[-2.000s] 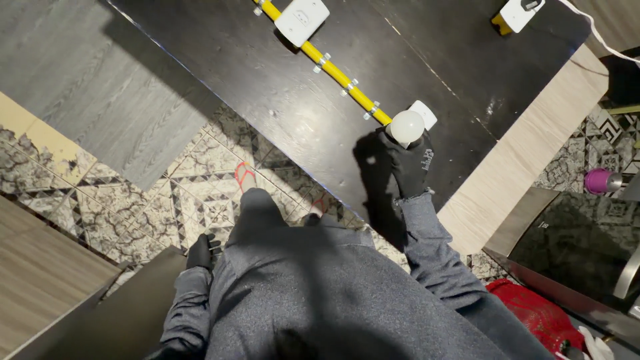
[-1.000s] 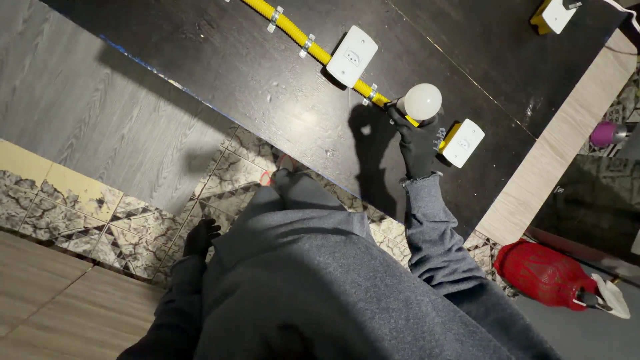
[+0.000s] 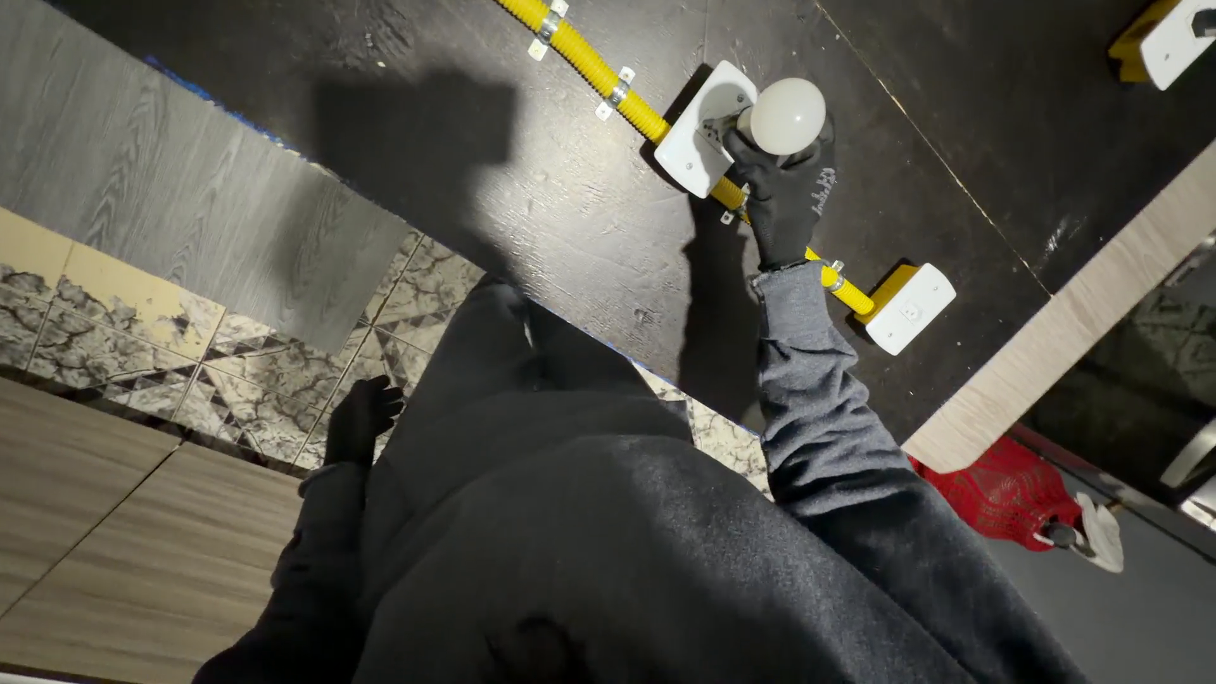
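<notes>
My right hand [image 3: 784, 195], in a black glove, grips a white light bulb [image 3: 787, 116] by its base, just beside a white outlet plate [image 3: 708, 128]. Whether the bulb's base touches the plate cannot be told. Yellow corrugated conduit [image 3: 594, 68], fixed with metal clamps [image 3: 617, 93], runs into that plate's box and on toward a second outlet plate [image 3: 910, 309] on a yellow box at the lower right. My left hand [image 3: 364, 413], also gloved in black, hangs low beside my leg with fingers partly bent and nothing visible in it.
The conduit lies on a black board [image 3: 589, 209] with a pale wood edge [image 3: 1073, 313] at right. A third plate [image 3: 1181, 43] is at the top right. A red-covered object [image 3: 1007, 494] stands at lower right. Wood-look panels [image 3: 114, 503] are at lower left.
My right hand and the bulb have moved from the second outlet plate, along the conduit, to the other plate. The view has shifted. My left hand stays low.
</notes>
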